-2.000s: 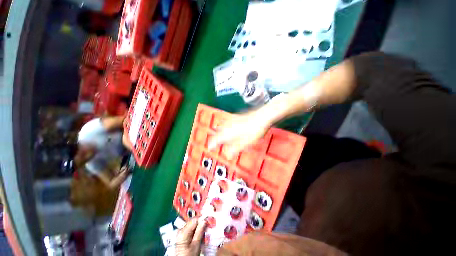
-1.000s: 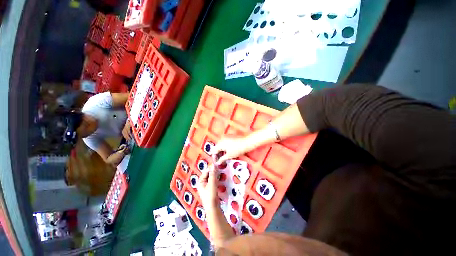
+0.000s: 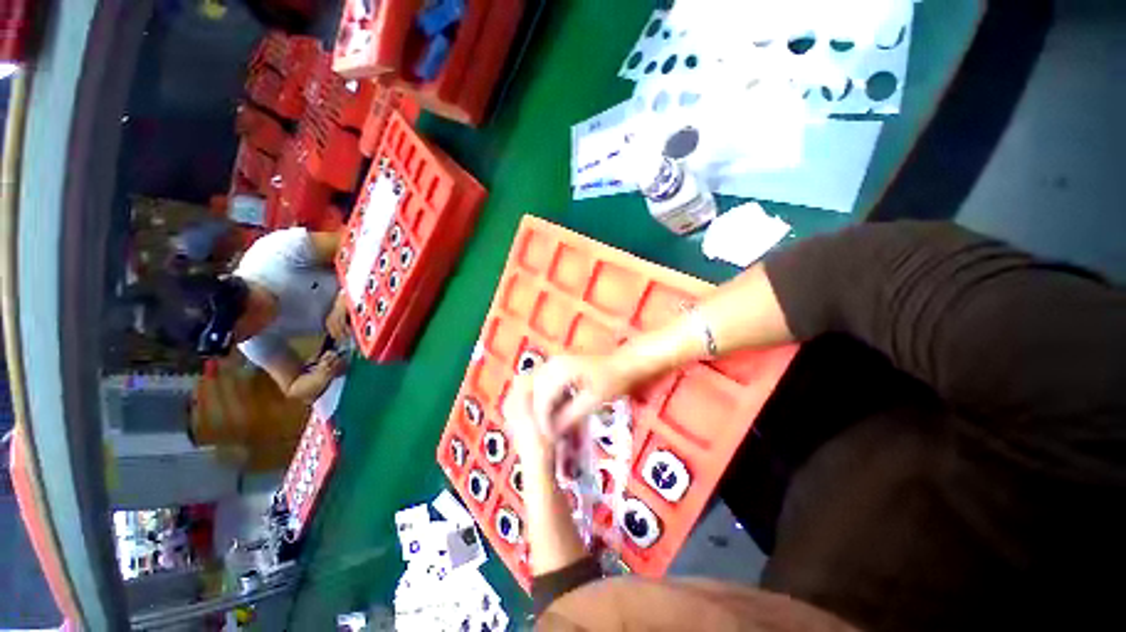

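Observation:
An orange-red pocket tray lies tilted on the green bench; its lower pockets hold small round parts with dark centres and white rims, and several pockets in its upper part are empty. My left hand and my right hand meet over the middle of the tray, blurred. A small dark thing, apparently a round part, shows between their fingers; my left hand seems to hold it. My right fingertips are too blurred to tell their grip. A die-cut sticker sheet lies on the tray, partly behind my left forearm.
A small bottle, white wipe and printed label sheet lie beyond the tray's top edge, near used backing sheets. Scrap squares lie beside its lower left. Stacked red trays stand across the bench, where another person works.
My right hand has come down from the empty pockets to meet my left hand, which has left the sticker sheet's lower end. Both now work together over the tray's middle.

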